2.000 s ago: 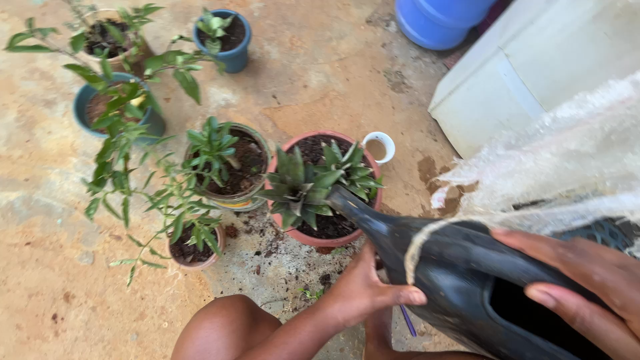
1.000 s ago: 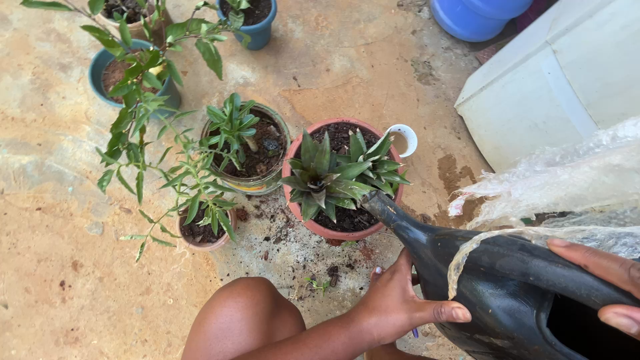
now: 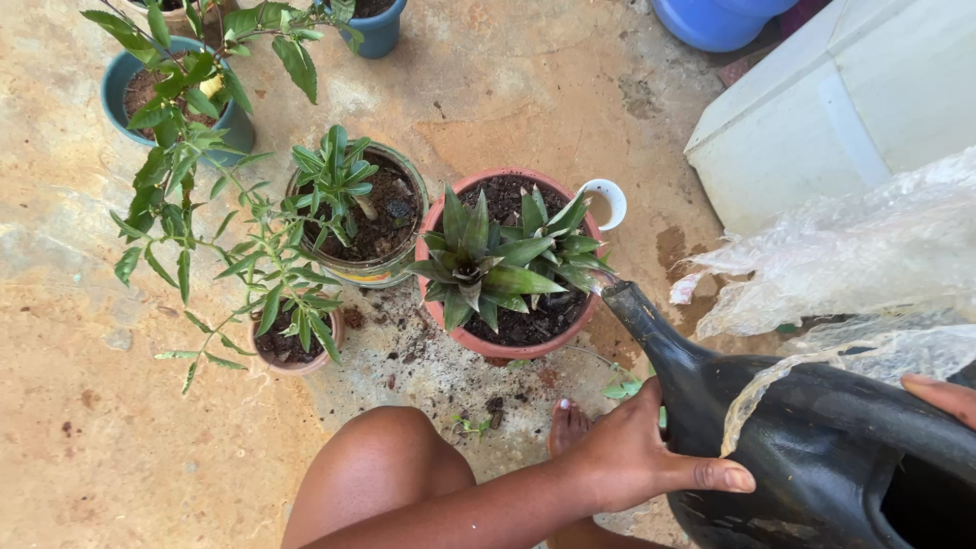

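My left hand grips the base of the spout of a black plastic watering can, its thumb along the can's side. Only some fingers of my right hand show at the right edge, on the can's upper part; the rest is out of frame. Water runs from the spout's tip onto a spiky-leaved plant at the right side of a round terracotta-coloured pot. A second rosette plant grows in the same pot, in dark soil.
Left of it stand a tin pot with a succulent, a small pink pot and a teal pot. A white cup touches the terracotta-coloured pot's right side. Torn clear plastic, a whitish container and a blue vessel are at right.
Water now shows at the spout's tip, which sits at the pot's right edge; two seconds ago the spout reached further over the pot, between the plants. Both hands stay on the can.
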